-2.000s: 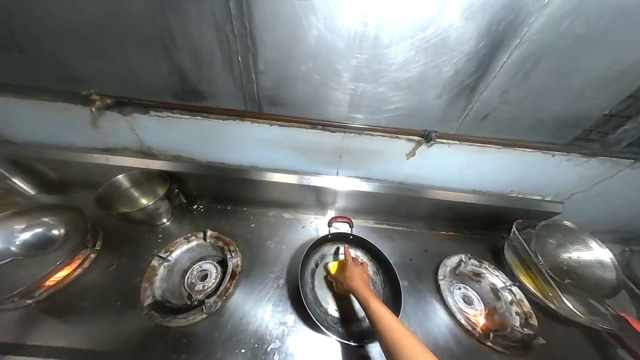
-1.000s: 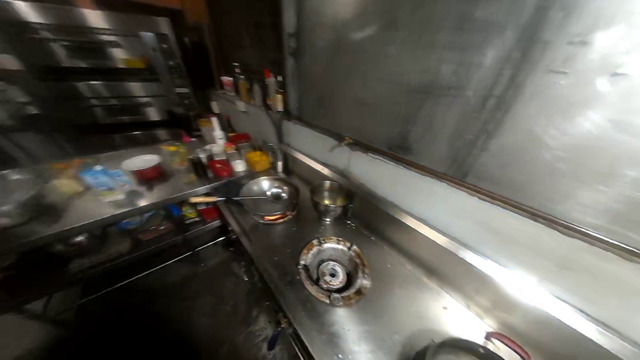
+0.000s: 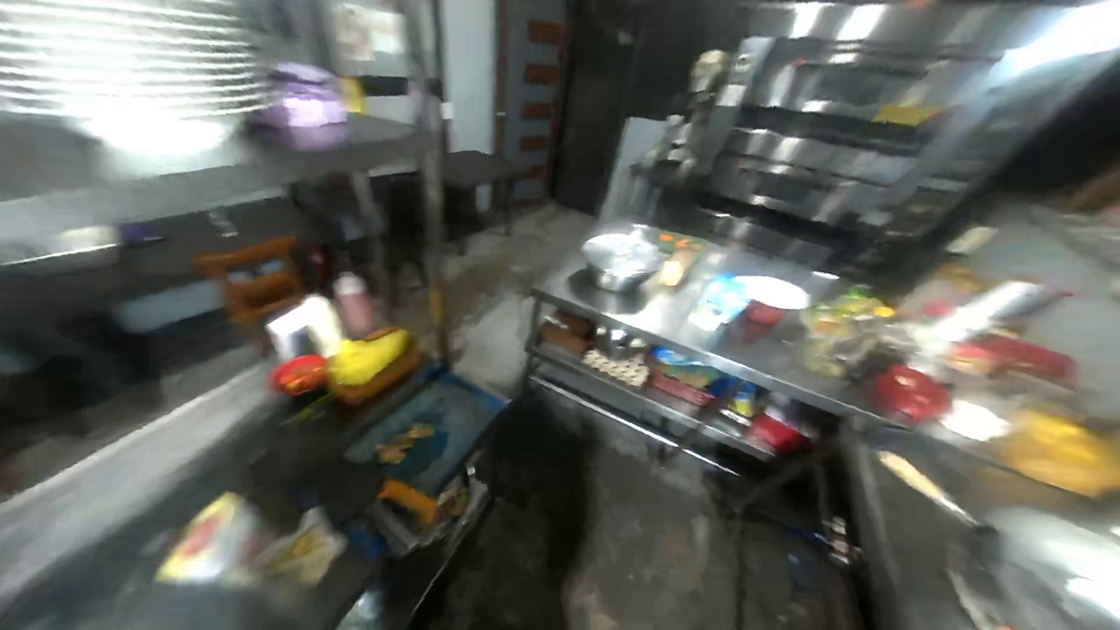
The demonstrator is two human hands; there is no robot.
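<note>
Neither of my hands shows in the head view now, and the picture is blurred by motion. A steel prep table (image 3: 682, 341) holds a metal bowl (image 3: 621, 260) and a red pot with a pale inside (image 3: 770, 297). At the lower right lies a wok (image 3: 1063, 560) with a wooden-handled tool (image 3: 923, 483) by it. Red and yellow containers stand behind the wok. What my hands hold is hidden.
On the left, a dark counter carries a yellow item (image 3: 369, 357), a red bowl (image 3: 299, 374) and a blue tray (image 3: 429, 429). Dark floor (image 3: 647, 534) lies between the counters. A steel oven (image 3: 814, 131) stands at the back.
The view has swung far left, away from the stove. Two seconds ago one hand held something yellow in a black pan; neither hand nor pan is in view now.
</note>
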